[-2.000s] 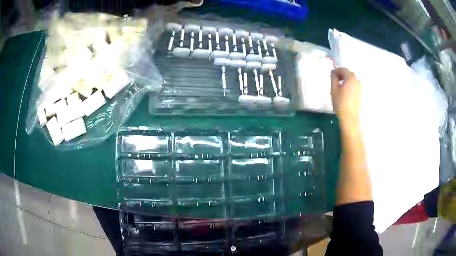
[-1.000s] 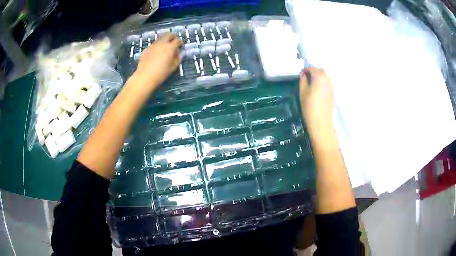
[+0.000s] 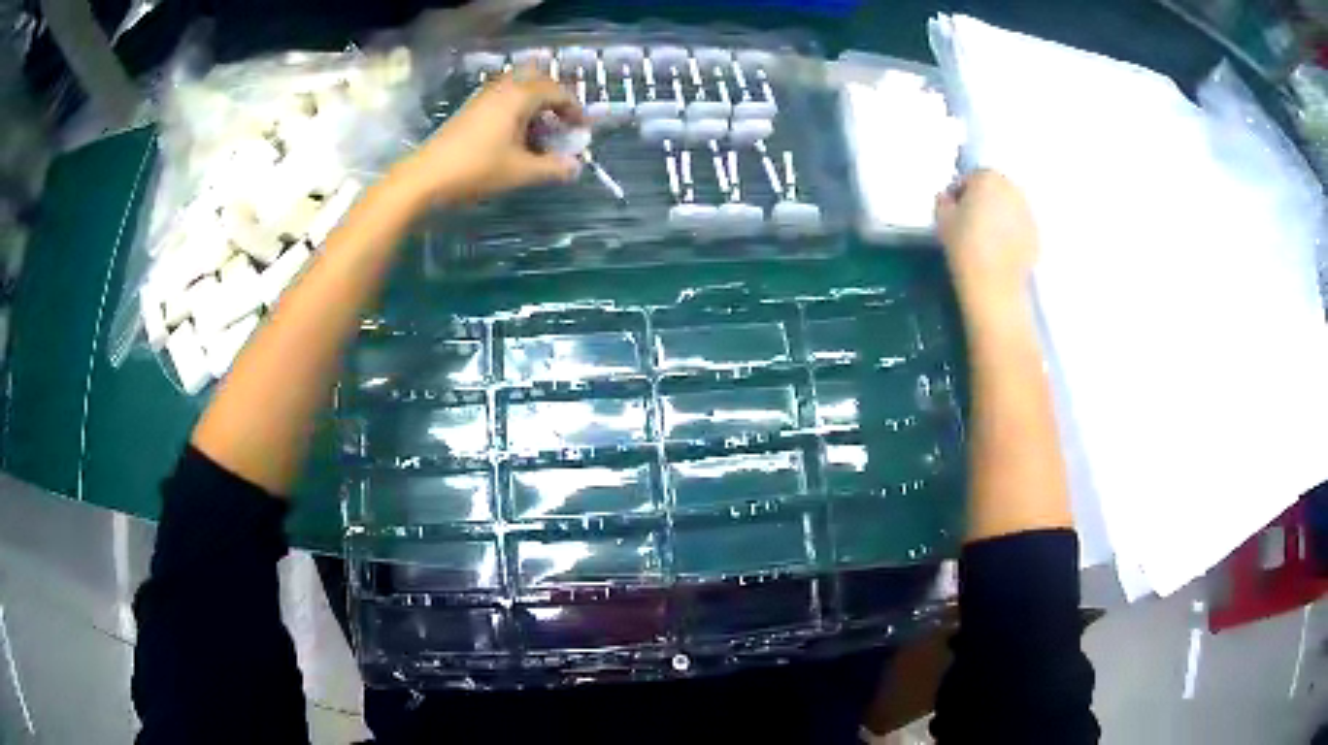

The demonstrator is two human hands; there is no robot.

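My left hand (image 3: 503, 138) is over the left part of the clear parts tray (image 3: 495, 248) and pinches a stemmed insert (image 3: 602, 175) by its white head, the thin stem pointing down and right. Rows of white stemmed inserts lie in that tray. My right hand (image 3: 990, 226) is at the left edge of the white sheets (image 3: 1151, 291), beside the small clear tray of white pieces (image 3: 900, 153). Its fingers are curled, and I cannot tell whether they hold anything. The blister tray (image 3: 663, 437) lies in front of me with no pieces in its pockets.
An open clear bag of off-white blocks (image 3: 240, 240) lies at the left, beside my left forearm. A blue tray (image 3: 794, 5) shows at the back edge. A red crate (image 3: 1270, 575) is on the floor at the right.
My left hand came into view, reached the parts tray and now holds an insert lifted from it. My right hand stays near the sheets' left edge. The camera view has shifted.
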